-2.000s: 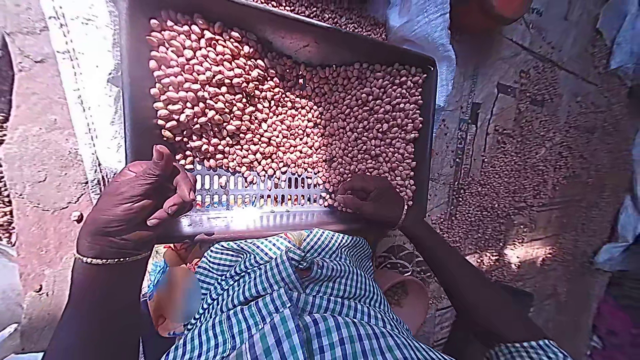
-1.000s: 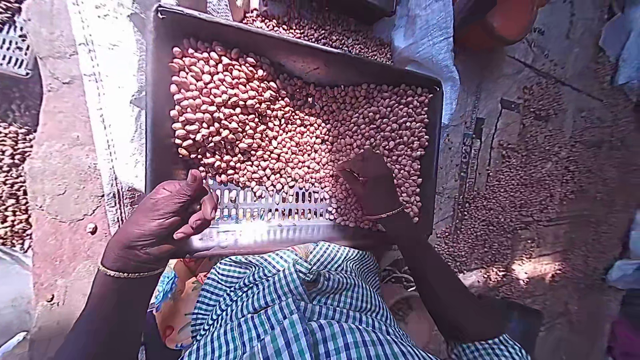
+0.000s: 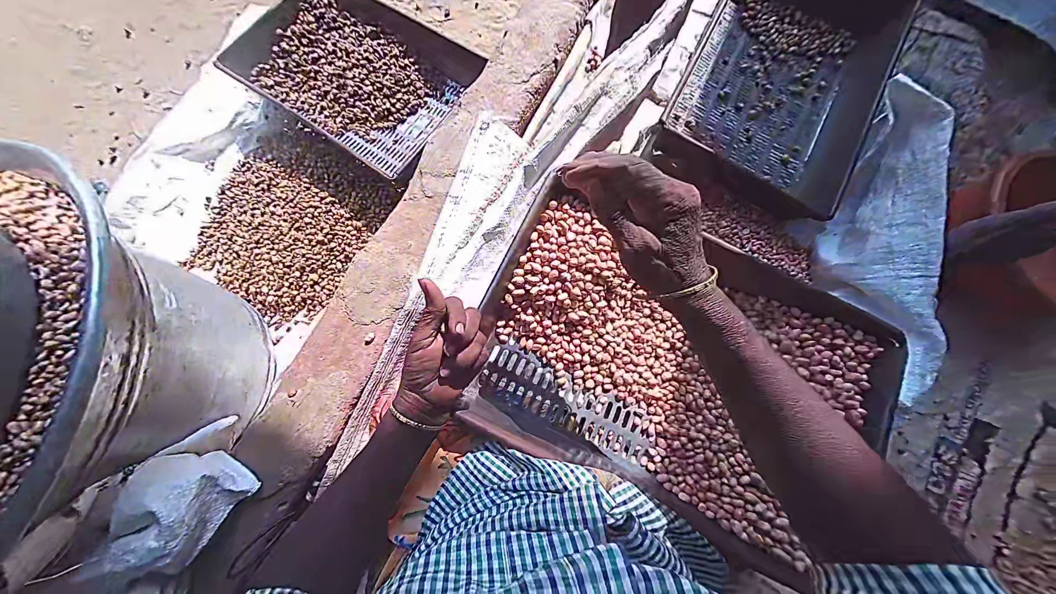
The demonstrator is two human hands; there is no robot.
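A slotted metal sieve tray (image 3: pixel 895 388) lies across my lap, with shelled peanuts (image 3: pixel 610 330) covering most of its slotted bottom. Bare slots show along the near left side. My left hand (image 3: pixel 445 355) is at the tray's left corner, thumb raised and fingers curled; whether it grips the rim is hidden. Over the tray's far left corner is my right hand (image 3: pixel 643 219), its fingers bent and pointing left. What may be in its fingers cannot be seen. Each wrist wears a thin bangle.
A metal drum (image 3: pixel 194 330) of nuts stands at left. Beyond a stone ledge (image 3: pixel 396 239), another sieve tray (image 3: pixel 309 124) rests by a heap of nuts (image 3: pixel 276 231) on a white sheet. One more sieve tray (image 3: pixel 759 107) is at the top right, near a white sack (image 3: pixel 887 223).
My right hand has moved from over the peanuts near the tray's near side to its far left corner. The view has swung strongly left, bringing in the drum and more trays.
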